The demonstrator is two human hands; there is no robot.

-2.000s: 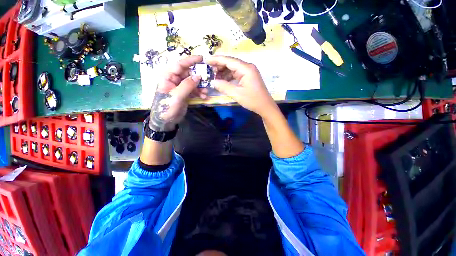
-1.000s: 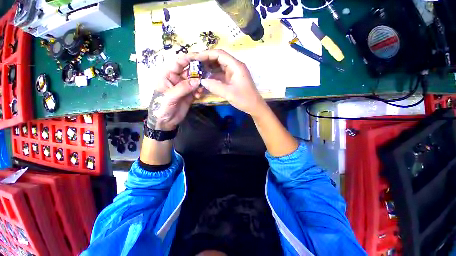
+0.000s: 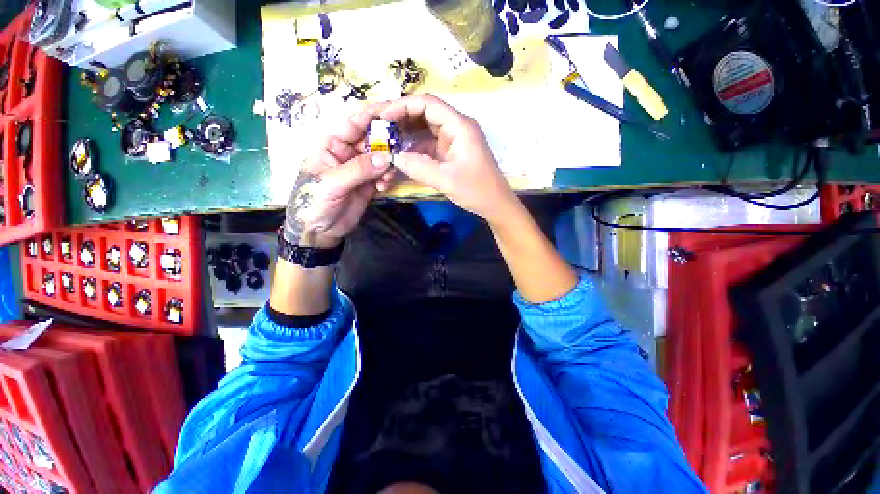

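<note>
A small round watch case (image 3: 381,136) with a white and yellow rectangle showing in it is held above the paper's front edge. My left hand (image 3: 338,178) is bare and grips it from the left, thumb at its lower side. My right hand (image 3: 449,150) is bare and holds its right side between thumb and fingers. The fingers hide much of the case's rim. Small flex assemblies (image 3: 407,73) lie on the paper (image 3: 482,125) behind the hands.
A hanging screwdriver (image 3: 473,37) is just behind my right hand. Tweezers (image 3: 593,98) and a yellow-handled tool (image 3: 637,85) lie to its right. A black fan (image 3: 743,82) stands at the right. Round housings (image 3: 214,135) lie left. Red trays (image 3: 116,275) flank the bench.
Compared with two seconds ago, the case is turned so its white and yellow rectangle faces up differently. My right hand has shifted slightly left and closer to my left hand.
</note>
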